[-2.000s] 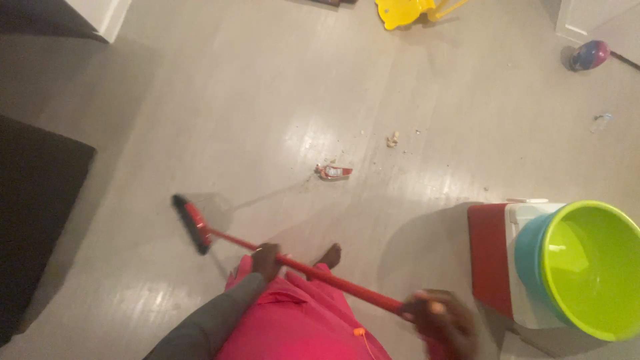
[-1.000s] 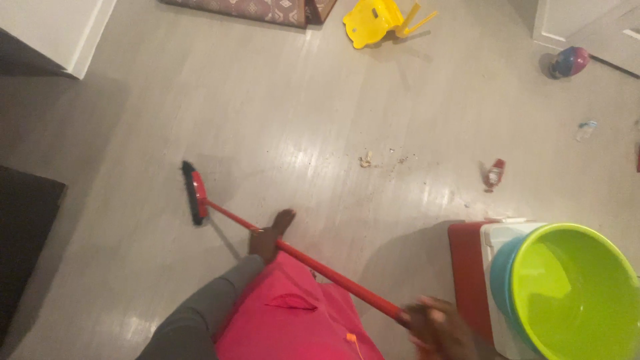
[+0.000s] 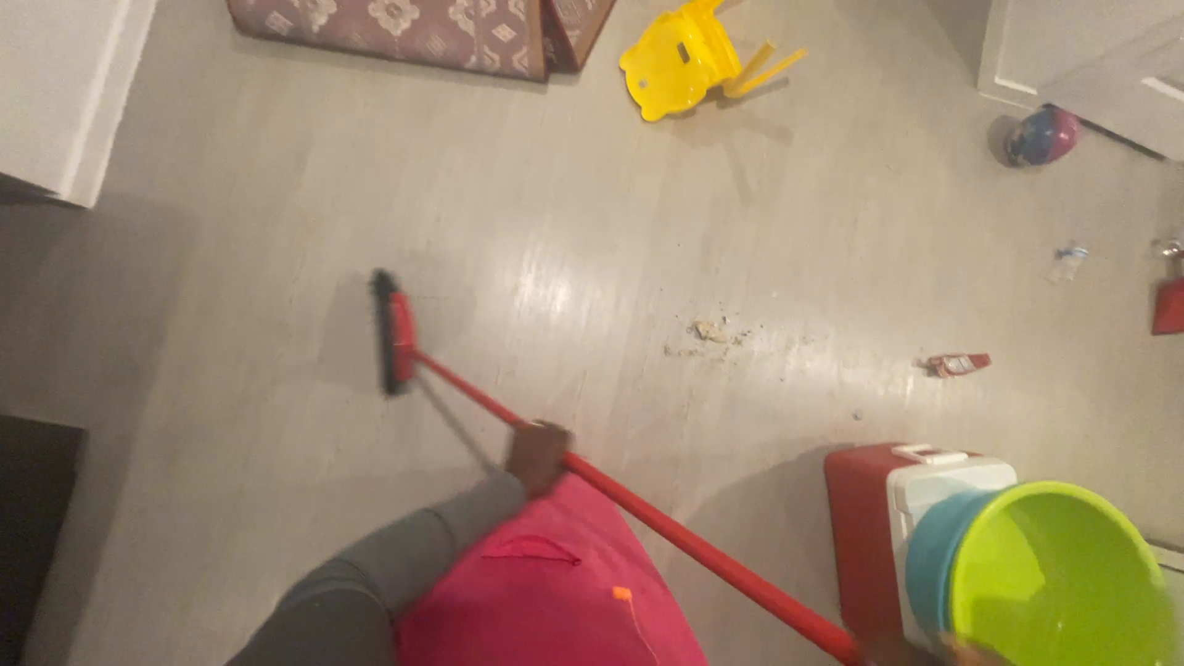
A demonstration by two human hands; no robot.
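Observation:
A broom with a red handle and dark bristles (image 3: 398, 342) reaches across the view, its head over the floor at left of centre. My left hand (image 3: 539, 456) is closed around the lower part of the handle. At the bottom edge my right hand (image 3: 925, 652), partly cut off, grips the upper end beside a green basin. Crumbs and a pale scrap (image 3: 710, 331) lie on the floor right of the broom head. Farther right rests a crumpled red wrapper (image 3: 959, 364).
A red and white cooler (image 3: 865, 536) holds nested blue and green basins (image 3: 1054, 573). Beyond are a yellow child's chair (image 3: 675, 69), a folded patterned rug (image 3: 398, 32), a blue and pink ball (image 3: 1043, 137) and a clear plastic scrap (image 3: 1068, 261). A dark mat (image 3: 37, 527) lies at left.
The red wrapper, near the middle two seconds ago, now lies right of the crumbs. Both hands keep hold of the broom. The view has shifted, showing more of the rug.

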